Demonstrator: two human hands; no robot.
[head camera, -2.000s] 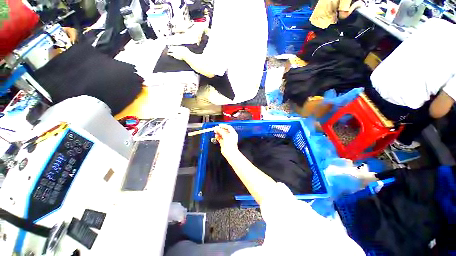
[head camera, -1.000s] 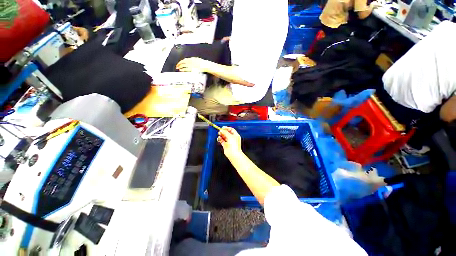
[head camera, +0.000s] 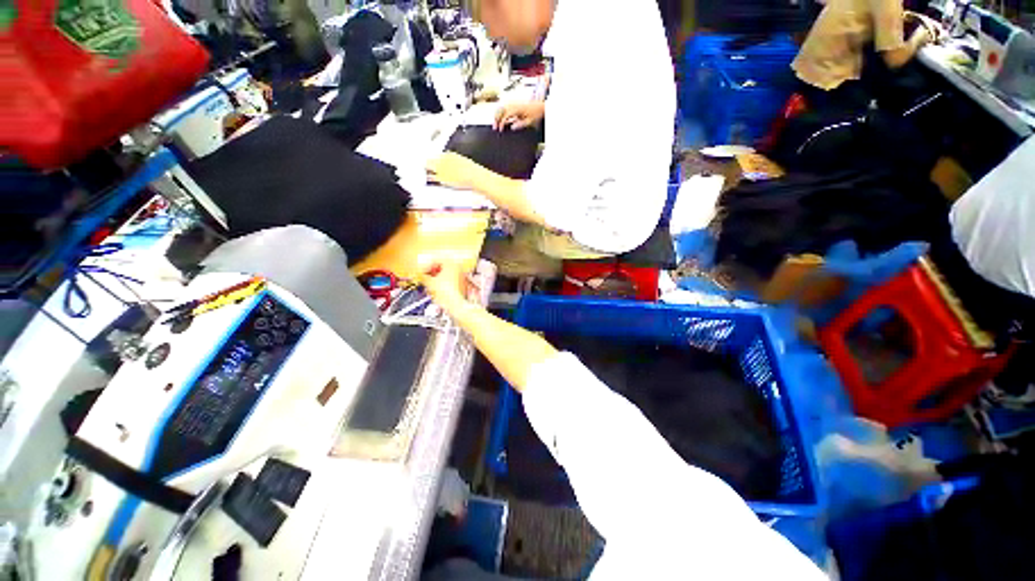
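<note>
My right hand (head camera: 447, 284) reaches to the far right corner of the white sewing table (head camera: 380, 499), at the edge of the yellow-brown card (head camera: 463, 238). It is small and blurred, and I cannot tell whether it holds anything. The red-handled scissors (head camera: 378, 284) lie just left of it. A dark flat rectangle, maybe a phone in a pouch (head camera: 394, 375), lies nearer me on the table. The white sewing machine head with its dark control panel (head camera: 233, 380) is at the left, with small black pieces (head camera: 255, 507) beside it. My left hand is not in view.
A blue crate (head camera: 653, 312) holding black cloth stands on the floor right of the table. A red stool (head camera: 908, 340) is further right. A person in white (head camera: 613, 136) works at the table ahead. A red bag (head camera: 102, 74) hangs upper left. Black cloth (head camera: 295, 176) lies beyond the machine.
My right hand has moved from above the blue crate, left and away, to the table corner. The thin yellowish stick it held no longer shows clearly. The view has shifted left.
</note>
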